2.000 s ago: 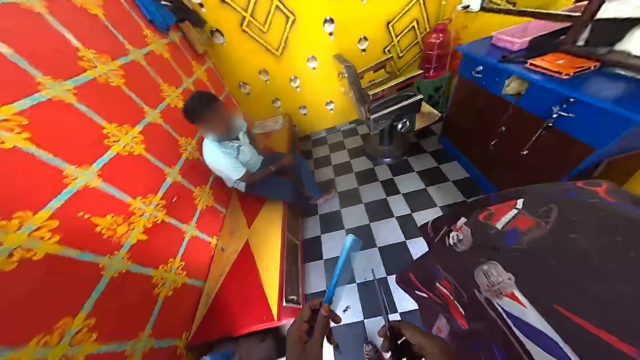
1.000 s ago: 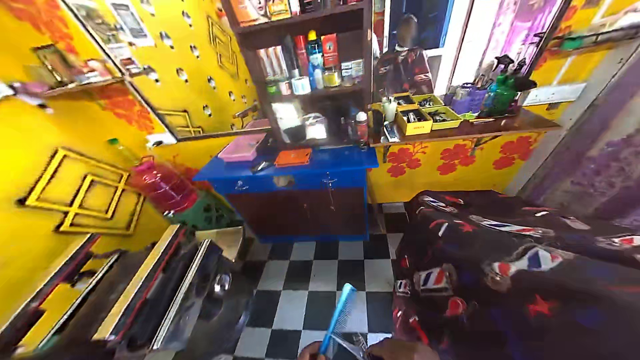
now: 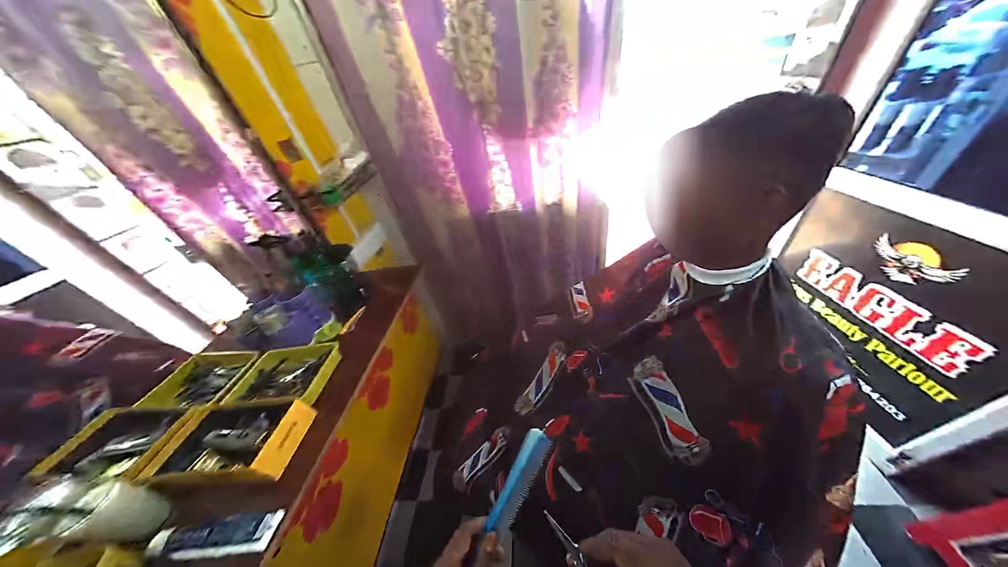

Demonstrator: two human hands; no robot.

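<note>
My left hand [image 3: 471, 545] grips the handle of a light blue comb [image 3: 521, 480], its teeth facing right. Close beside it, my right hand [image 3: 630, 548] holds metal scissors [image 3: 564, 537] with the blades pointing up and left; how far they are apart is unclear. Beyond both hands sits a person [image 3: 732, 189] with short dark hair, a white neck strip [image 3: 726, 272] round the neck and a dark barber's cape [image 3: 614, 394] printed with barber poles and red stars. The comb and scissors appear in front of the cape, and I cannot tell whether they touch it.
At left, a counter [image 3: 315, 441] with a yellow front holds yellow trays [image 3: 268, 441] of small tools, a tube [image 3: 216, 535] and a purple container [image 3: 287, 319]. Curtains [image 3: 504, 236] hang behind it. A dark sign [image 3: 890, 315] bearing writing stands right of the seated person.
The view has swung far to the right, from the red wall and past the blue cabinet to the caped person. The comb and scissors remain in my hands.
</note>
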